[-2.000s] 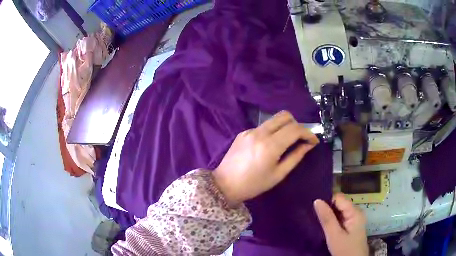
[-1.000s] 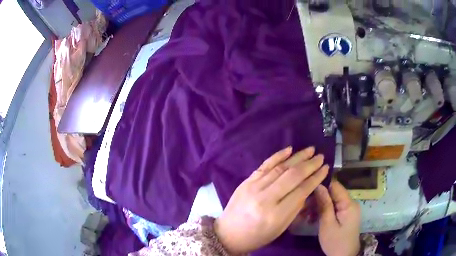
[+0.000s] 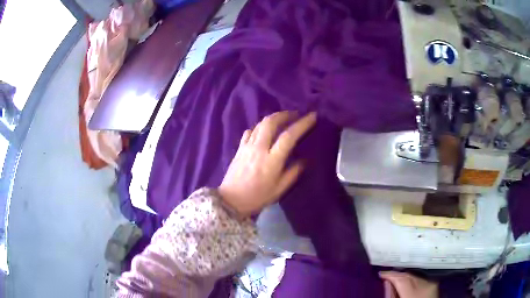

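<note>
Purple cloth (image 3: 232, 110) lies in folds over the table, its back part reaching the presser foot area (image 3: 426, 125). A narrower purple strip runs down toward the front edge. The metal cloth plate (image 3: 383, 160) is bare. My left hand (image 3: 261, 163) rests on the cloth left of the plate, fingers spread. My right hand (image 3: 409, 285) is at the bottom edge, below the table front and partly cut off; its fingers are beside the purple cloth, and whether it grips is not clear.
The overlock machine (image 3: 433, 35) stands at right, with a yellow-framed cut-out (image 3: 401, 220) below it. A glossy maroon board (image 3: 151, 75) is at left, with peach and orange cloth (image 3: 107, 52) beside it. Purple cloth also hangs at the bottom, near my lap.
The cloth has come off the metal plate and shifted left. My left hand has moved left and up, away from the foot. My right hand has moved down. The view has shifted.
</note>
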